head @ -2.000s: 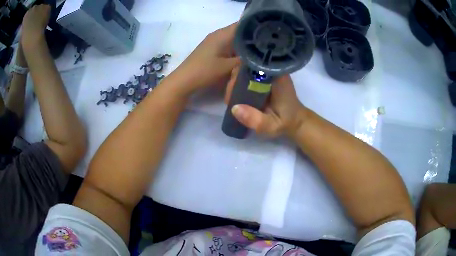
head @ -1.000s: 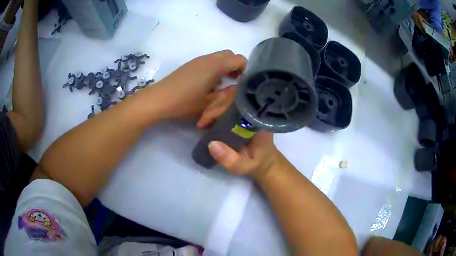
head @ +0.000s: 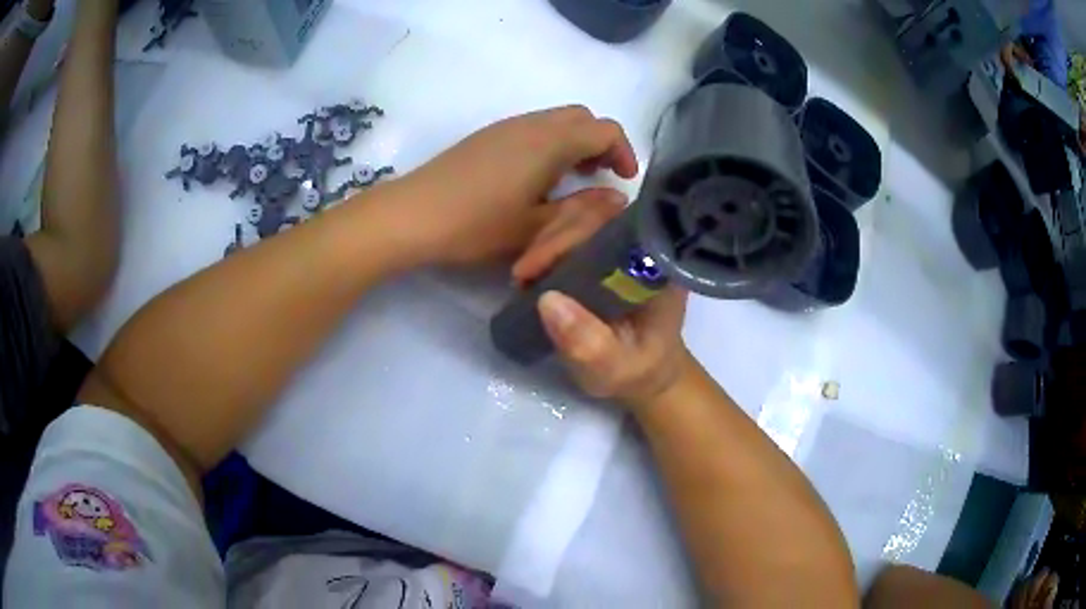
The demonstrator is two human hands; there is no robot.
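Note:
A dark grey handheld mini fan (head: 726, 196) is held in the middle of the view, its spoked round face turned towards me. A small blue-white light glows at the top of its handle, beside a yellow label (head: 631, 286). My right hand (head: 619, 345) is closed around the fan handle, thumb on top. My left hand (head: 548, 190) is beside the handle and fan head with its fingers curved and apart. It holds nothing; whether its lower fingertips touch the handle I cannot tell.
Three-armed brackets (head: 274, 173) lie in a loose pile on the left. Grey housings (head: 840, 149) stand behind the fan, with more at the right edge. A pale box (head: 264, 26) is at the upper left. Another person's arm (head: 81, 167) rests at the left. A teal box (head: 994, 535) is lower right.
Over the last second the fan and both hands have shifted slightly right and up in view. Earlier, my left hand was closer around the fan; it has since come away from the fan head.

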